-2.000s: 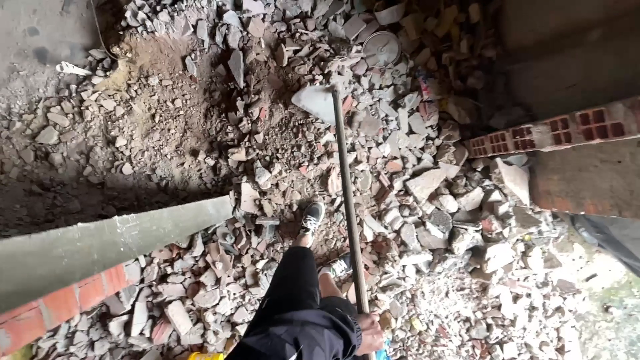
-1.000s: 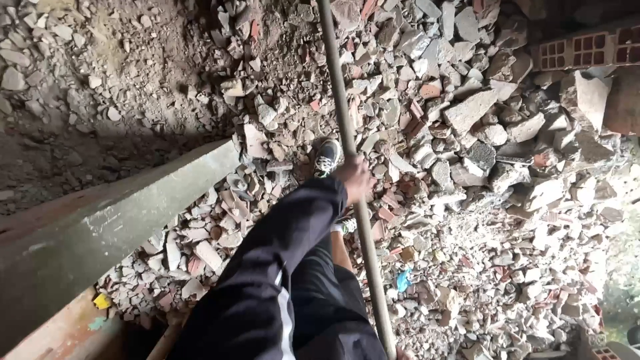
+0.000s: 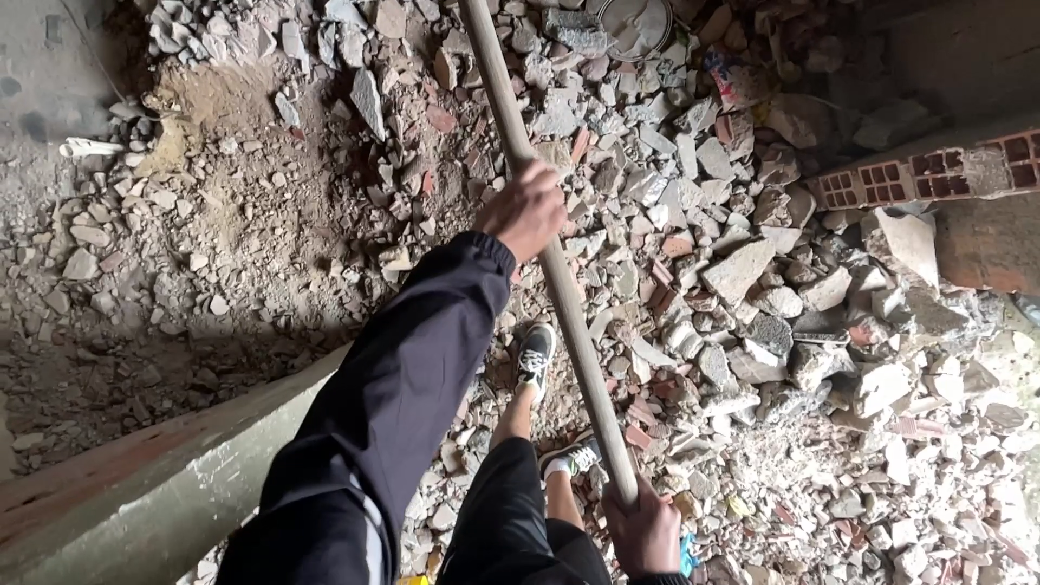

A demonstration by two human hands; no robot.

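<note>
A long round wooden handle [image 3: 578, 341] runs from the top edge down to the lower middle. My left hand [image 3: 526, 210], in a dark sleeve, is wrapped around its middle part. Lower down, near the bottom edge, my right hand [image 3: 642, 526] grips the end of the handle. The tool's head lies outside the present view. Under the handle is a bed of broken concrete, plaster and brick rubble [image 3: 650, 203]. My two feet in sneakers, one of them a dark sneaker [image 3: 535, 357], stand on the rubble beside the handle.
A plastered wall edge [image 3: 203, 471] crosses the lower left. At right, a broken wall of hollow bricks [image 3: 886, 183] juts in. Larger concrete chunks [image 3: 739, 270] lie near it. A round lid-like disc [image 3: 635, 26] sits at the top, and loose dirt [image 3: 244, 187] spreads at left.
The tool's pale metal blade, seen two seconds ago, has gone out of view past the top. My left hand now sits higher in view on the handle than a second ago.
</note>
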